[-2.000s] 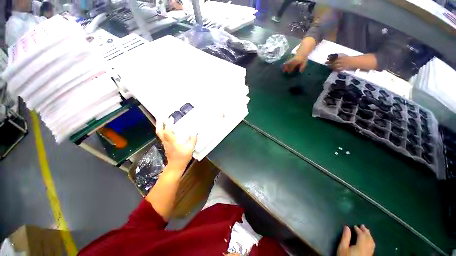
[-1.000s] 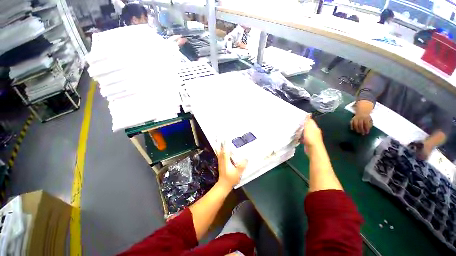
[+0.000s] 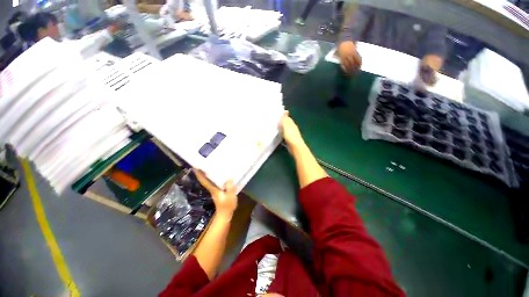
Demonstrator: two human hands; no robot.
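Observation:
A thick stack of white foam trays (image 3: 174,107) lies at the left end of the green bench, with two dark rectangular slots or parts (image 3: 212,145) near its front corner. My left hand (image 3: 221,194) holds the stack's near corner, fingers at its edge. My right hand (image 3: 291,130) is against the stack's right side; its fingertips are partly hidden behind the edge. The stack's underside is hidden.
A translucent blister tray (image 3: 366,130) with black parts lies on the green mat (image 3: 348,151). Another person's hands (image 3: 349,57) work behind it. White pieces lie nearer. At left are another foam stack (image 3: 58,110) and a carton with shiny bags (image 3: 180,212).
My right hand has moved from the bench to the stack's right side, and both hands have stayed on the stack since one second ago. The view has swung right again.

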